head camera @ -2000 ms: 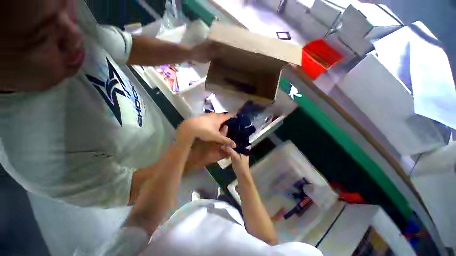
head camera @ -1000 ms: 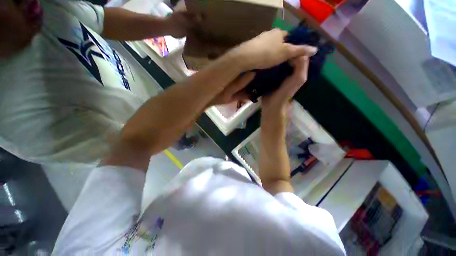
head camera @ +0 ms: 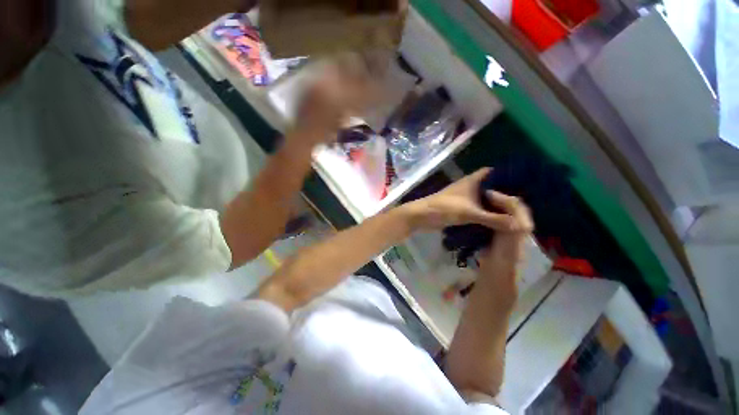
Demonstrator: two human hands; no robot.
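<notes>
My left hand [head camera: 458, 201] and my right hand [head camera: 512, 219] are together at the centre right, around a cluster of small dark parts [head camera: 519, 190]. The cluster is blurred and dark against the dark green bench, so its outline is hard to tell. More dark parts [head camera: 467, 240] show just below my hands, over a white bin [head camera: 417, 288]; I cannot tell whether they hang from my hands or lie in the bin.
A person in a pale shirt [head camera: 105, 203] stands at the left, a hand at a cardboard box [head camera: 324, 28]. A white bin [head camera: 356, 194] holds clear bags [head camera: 421, 138]. A red tray [head camera: 539, 24] is at the top. Another white bin [head camera: 644, 348] stands lower right.
My hands have moved right with the dark cluster, away from the cardboard box. The box has shifted up and left in view. The other person's blurred hand is now over the bins.
</notes>
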